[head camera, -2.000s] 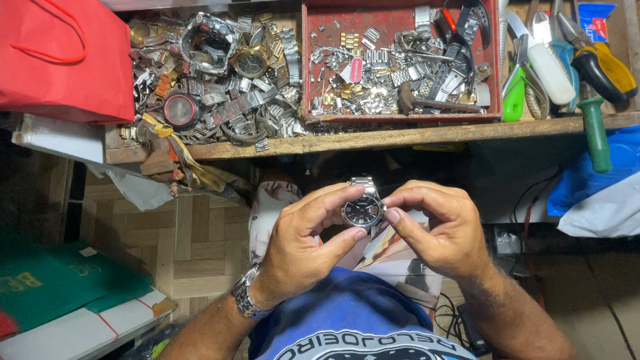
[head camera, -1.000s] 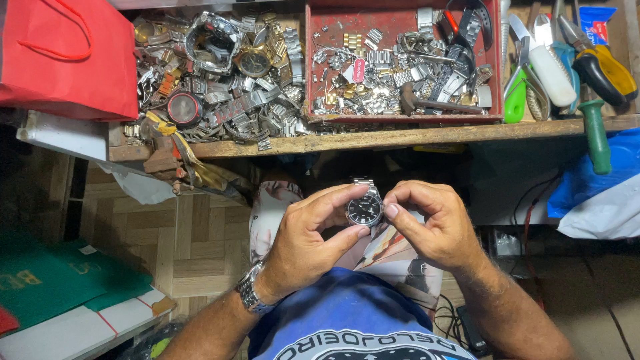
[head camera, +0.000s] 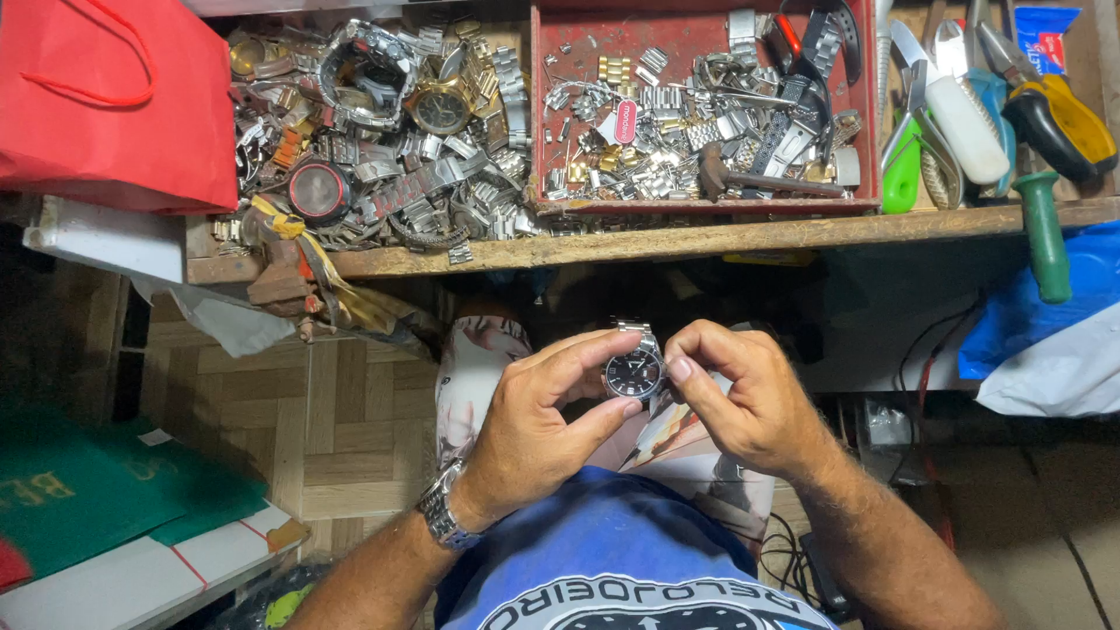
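A wristwatch with a black dial and silver metal bracelet is held above my lap, its dial facing up. My left hand grips it by the case, thumb at the lower edge and index finger over the upper edge. The thumb and bent index finger of my right hand pinch at the right side of the case, where the crown would sit; the fingertips hide that spot. Another metal watch is worn on my left wrist.
Beyond my hands runs the wooden bench edge. Watches and bracelets lie piled on it beside a red tray of links with a small hammer. Pliers and a green handle are at right, a red bag at left.
Both hands stay at the watch in nearly the same place. The watch face has tilted slightly, and a glare seen on the dial two seconds ago has gone.
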